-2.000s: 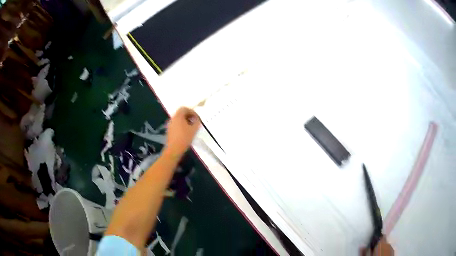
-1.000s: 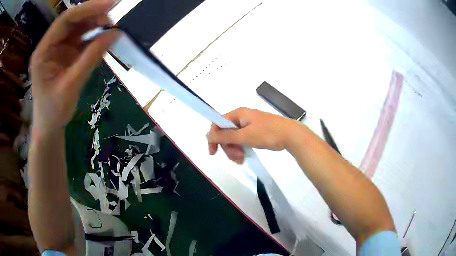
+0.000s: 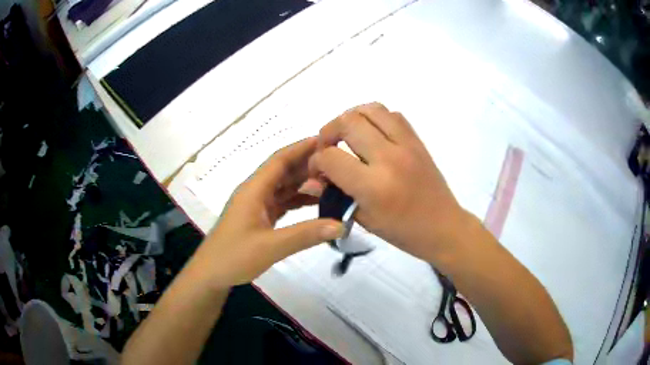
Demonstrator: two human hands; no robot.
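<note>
My left hand (image 3: 260, 214) and my right hand (image 3: 388, 178) are together over the table, both holding a bunched or folded strip of dark cloth and white paper (image 3: 335, 207). Its loose end hangs below the fingers, slightly blurred. The tailor's shears (image 3: 452, 314) lie on the paper pattern (image 3: 413, 299), black loop handles toward me. Their blades are hidden beneath my right forearm.
A dark fabric length (image 3: 199, 57) lies at the upper left. A pink ruler (image 3: 505, 187) lies on the right. The red table edge (image 3: 285, 314) runs diagonally. White offcuts (image 3: 117, 285) and a pale bucket (image 3: 44, 331) are on the green floor.
The long strip stretched between my hands is now bunched up small between them. My left hand has come down and right to meet my right hand. The shears' handles are now uncovered.
</note>
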